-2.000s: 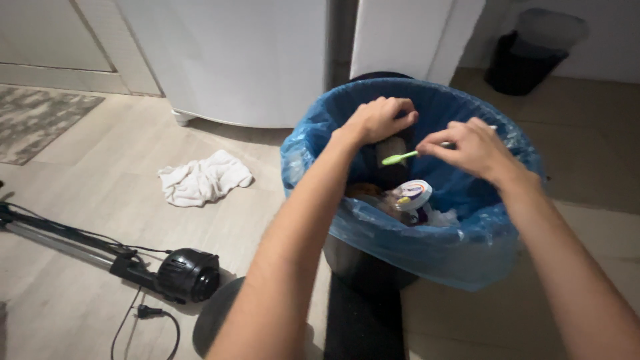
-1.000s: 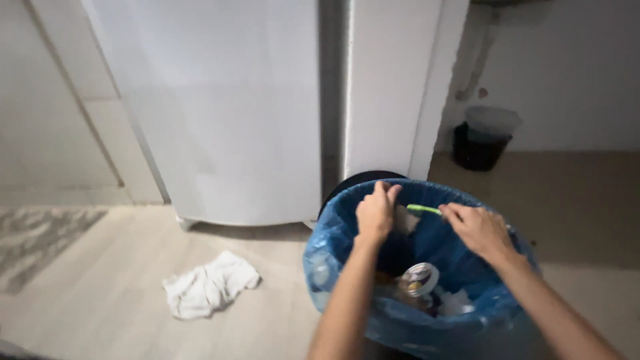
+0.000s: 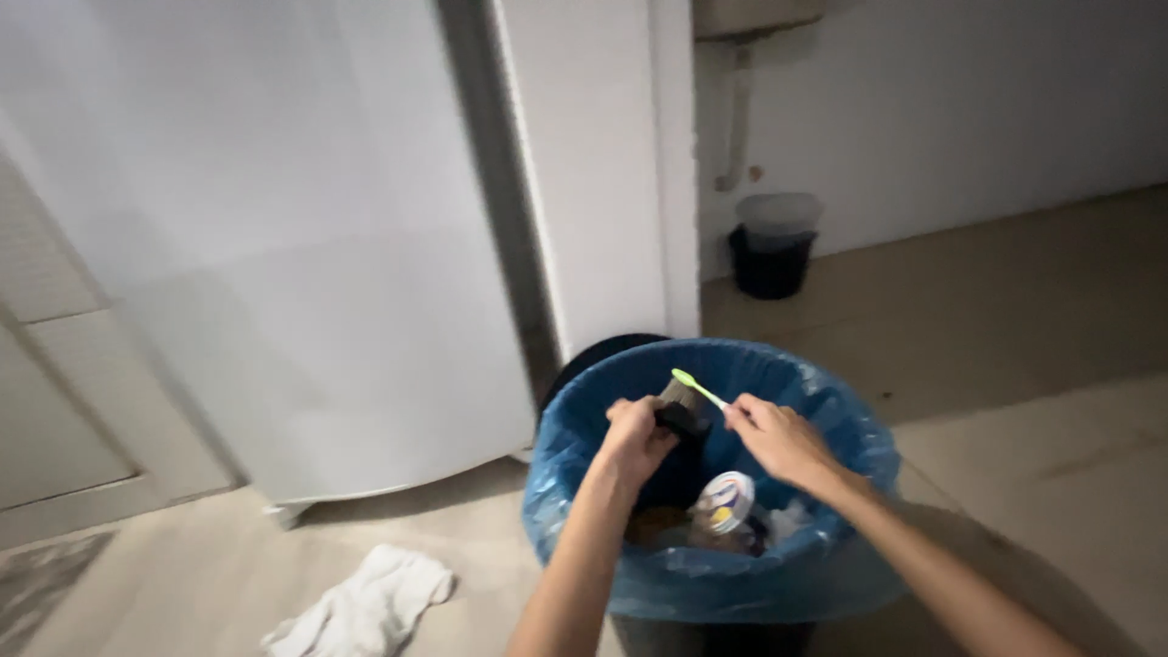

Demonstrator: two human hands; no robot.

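My left hand [image 3: 641, 431] grips a dark part with a greyish pleated piece [image 3: 679, 394], perhaps a vacuum filter, above the opening of a trash bin lined with a blue plastic bag [image 3: 849, 456]. A green and white toothbrush [image 3: 701, 388] is pinched in my right hand [image 3: 776, 438], its head up and to the left, close to the pleated piece; blur hides whether they touch. Beneath my hands, a round white lid or tub [image 3: 727, 502] with coloured print lies in the bag among other waste.
A crumpled white cloth [image 3: 370, 602] lies on the floor left of the bin. Behind stand a white appliance, likely a refrigerator [image 3: 319, 274], and a white wall edge [image 3: 593, 164]. A small black bucket [image 3: 771, 265] with a translucent container in it stands farther back at right.
The view has swung upward and the vacuum cleaner on the floor at left has left it. Both hands stay over the bin; the toothbrush now points up to the left.
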